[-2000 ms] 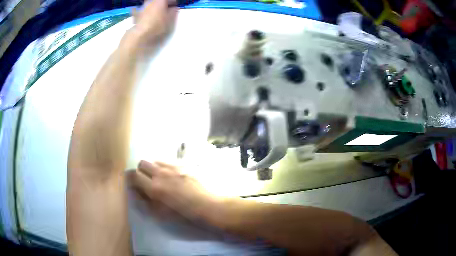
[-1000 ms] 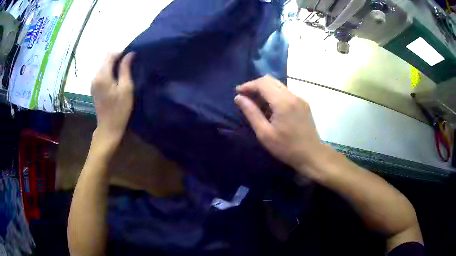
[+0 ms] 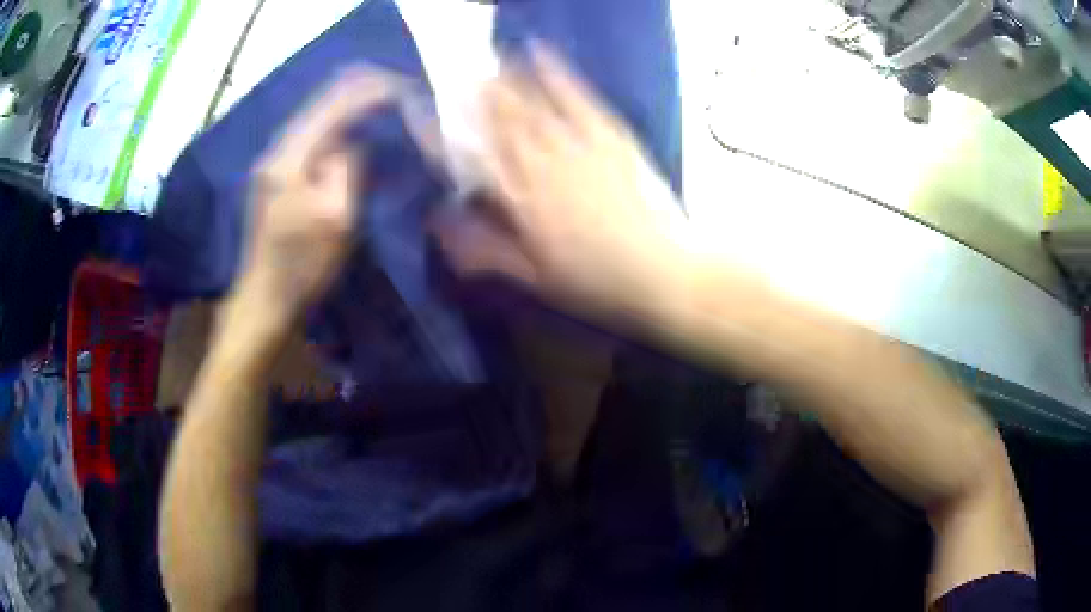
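Navy cloth [image 3: 598,36] lies on the white table in front of me and hangs over its front edge toward my lap. A pale white strip [image 3: 449,48] runs down its middle. My left hand [image 3: 305,197] is blurred, with its fingers curled on a bunched fold of the cloth at the left. My right hand [image 3: 562,179] is blurred and lies over the cloth beside the white strip, fingers pointing up and left. Whether it grips any cloth cannot be told.
The sewing machine's head and foot parts [image 3: 915,90] are at the upper right, with yellow tape [image 3: 1053,188] by the machine. A red slotted basket [image 3: 110,371] stands lower left. A printed white and green sheet [image 3: 114,108] lies at the upper left. Brown material [image 3: 192,359] shows below the table edge.
The view has swung down from the machine to the cloth. Since one second ago, my right hand has moved up and left, my left hand has moved slightly right, and the white strip has come into view.
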